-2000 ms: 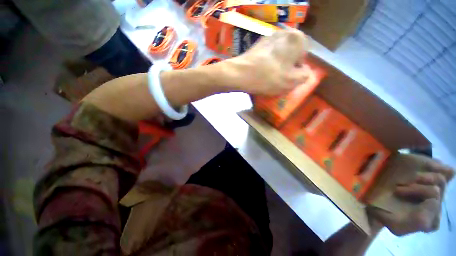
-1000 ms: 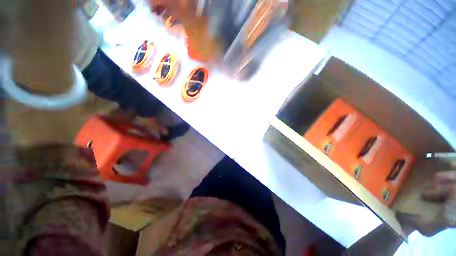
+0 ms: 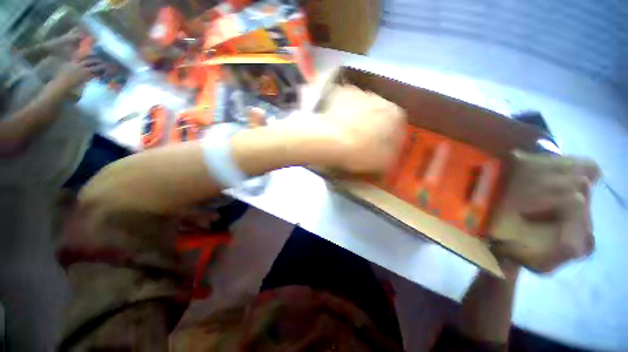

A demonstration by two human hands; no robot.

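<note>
An open brown carton (image 3: 441, 235) lies on the white table (image 3: 358, 223), with orange boxes (image 3: 441, 180) in a row inside. My left hand (image 3: 365, 130), blurred, is at the carton's left end, over the boxes. Its fingers are too unclear to show whether it holds one. A white band is on that wrist. My right hand (image 3: 551, 210) is curled around the carton's right end and grips it. Orange cable coils (image 3: 155, 126) lie to the left, beside a blurred group of orange and black retail boxes (image 3: 265, 79).
Another person's hands (image 3: 72, 69) are over the table at the far left. A second brown carton (image 3: 341, 26) stands at the back. A red stool (image 3: 203, 258) is on the floor below my left arm. A dark object (image 3: 534, 124) lies behind the carton.
My left hand was away at the left over the coils with the carton uncovered; now it is back at the carton. My right hand stays at the carton's right end. The view has shifted.
</note>
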